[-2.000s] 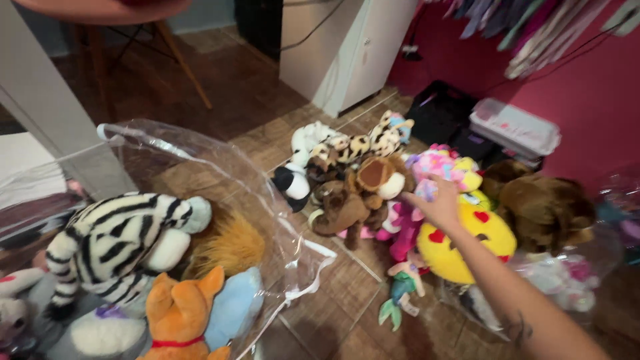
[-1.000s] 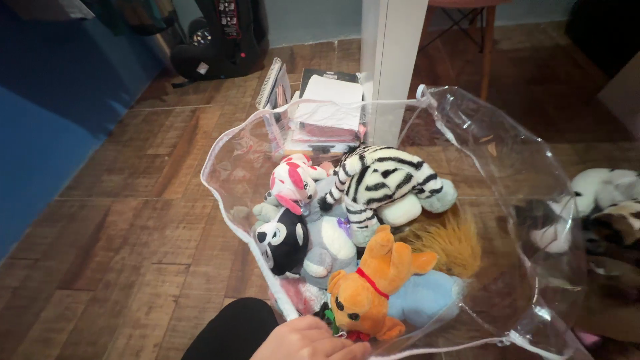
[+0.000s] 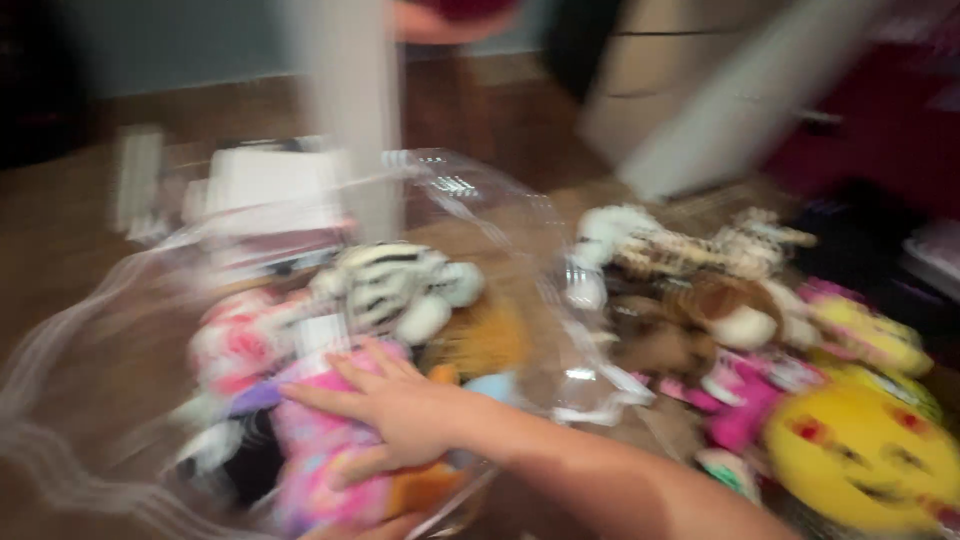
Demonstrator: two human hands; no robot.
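Observation:
The picture is blurred. My right hand [image 3: 405, 412] lies with spread fingers on a pink and purple plush toy [image 3: 322, 427], inside a clear plastic bag [image 3: 67, 495] with a white edge. Whether its fingers grip the toy is unclear. At the bottom edge, only part of my left hand [image 3: 367, 531] shows, near the same toy; its hold is hidden. Around the pink toy in the bag lie a zebra-striped plush [image 3: 386, 289], a red and white plush [image 3: 244, 337], a black and white plush [image 3: 247, 457] and an orange plush [image 3: 427, 487], partly covered.
To the right, on the tiled floor, is a pile of plush toys: a brown one [image 3: 660, 330], a magenta one [image 3: 739, 397] and a yellow smiling-face cushion [image 3: 862, 457]. Behind the bag stand a white post [image 3: 356, 112] and a stack topped with white paper [image 3: 270, 187].
The pink plush toy, which was under my right hand on the floor pile two seconds ago, is now in the bag with that hand on it. The view has swung left, then partly back.

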